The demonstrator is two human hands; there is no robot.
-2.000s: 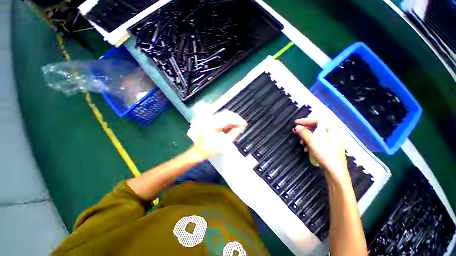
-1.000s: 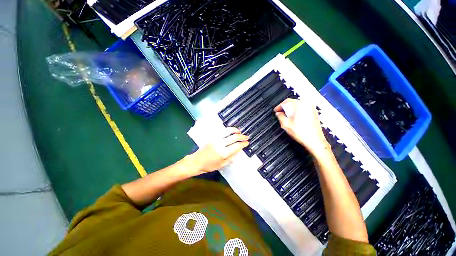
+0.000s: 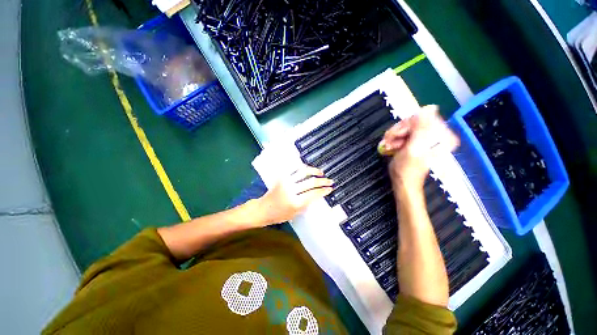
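Observation:
Long black parts (image 3: 353, 154) lie side by side in a ribbed block on a white backing sheet (image 3: 285, 141). My left hand (image 3: 296, 191) rests at the near left edge of the block, fingertips on the ends of the parts; whether it grips one cannot be told. My right hand (image 3: 419, 141) is over the far right edge of the block, blurred, with its fingers curled. A small yellowish patch shows at its fingers. What it holds, if anything, is hidden.
A blue bin (image 3: 558, 186) with small black fittings stands right of the sheet. A black tray (image 3: 327, 77) of loose slim parts lies beyond. More slim parts (image 3: 527, 307) are heaped at lower right. A blue basket (image 3: 196, 112) with a clear plastic bag (image 3: 98, 52) is at left.
My right hand has moved from over the rows to their right edge, towards the blue bin. My left hand first came down onto the part ends and has stayed there. The view has shifted.

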